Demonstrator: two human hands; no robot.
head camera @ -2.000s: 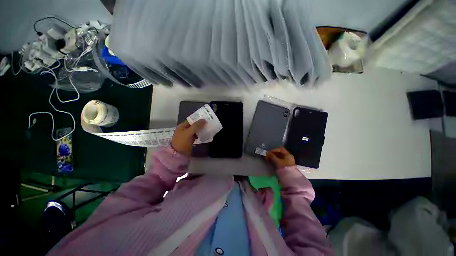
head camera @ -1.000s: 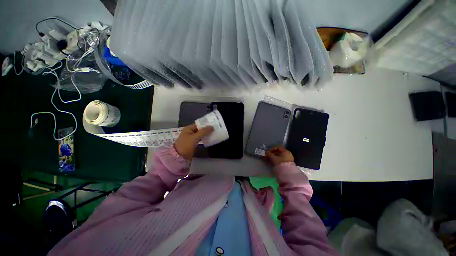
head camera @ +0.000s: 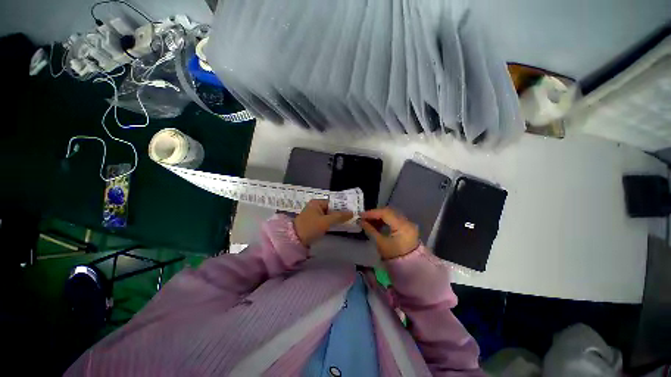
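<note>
My left hand (head camera: 316, 221) holds the free end of the white label strip (head camera: 257, 194), which runs to the label roll (head camera: 175, 148) on the dark green table. My right hand (head camera: 392, 233) has its fingertips at the right edge of the strip's end; whether they pinch a label is too small to tell. Below and around the hands lie a grey device (head camera: 307, 168), a black device (head camera: 356, 174), another grey device (head camera: 418, 193) and a black device with a small white mark (head camera: 471, 223). My hands partly cover the left three.
A row of translucent sleeves (head camera: 353, 66) stands at the back. A brown tray (head camera: 553, 131) holds a white roll (head camera: 546, 100). Cables (head camera: 110, 51) and a patterned phone (head camera: 116, 200) are at left. A dark flat item (head camera: 646, 196) lies far right.
My right hand has left the lower edge of the right grey device and moved left to the strip's end. The strip's end now lies flatter in my left hand. The view has turned slightly.
</note>
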